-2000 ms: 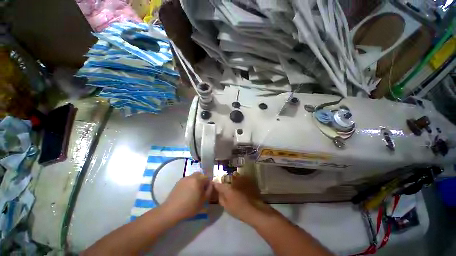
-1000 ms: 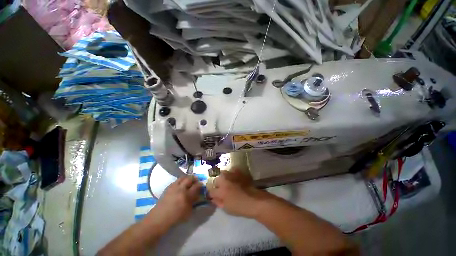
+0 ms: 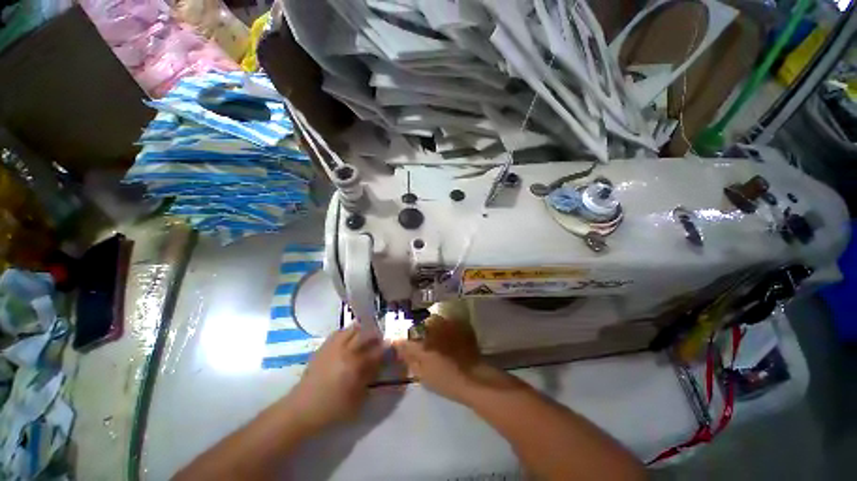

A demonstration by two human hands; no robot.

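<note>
A blue-and-white striped fabric panel (image 3: 289, 319) with a round hole lies flat on the pale machine table, its right part under the left end of the sewing machine's head (image 3: 554, 244). The presser foot area (image 3: 404, 321) is lit by a bright lamp spot. My left hand (image 3: 340, 364) is at the panel's right front edge, fingertips beside the needle area. My right hand (image 3: 437, 362) is just right of it, fingers bent close to the foot. The fingertips of both hands nearly meet at the cloth. Whether they pinch or only press it is hard to tell.
A striped panel stack (image 3: 221, 160) stands behind left of the machine. A white cut-piece pile (image 3: 451, 75) is behind the head. A dark phone (image 3: 101, 291) and pale blue-white scraps (image 3: 33, 376) lie at left. A red cord (image 3: 719, 404) hangs at right.
The striped panel's visible left part has shifted and turned, with its front edge now farther back. Both hands stay close together by the needle. The camera view has also shifted.
</note>
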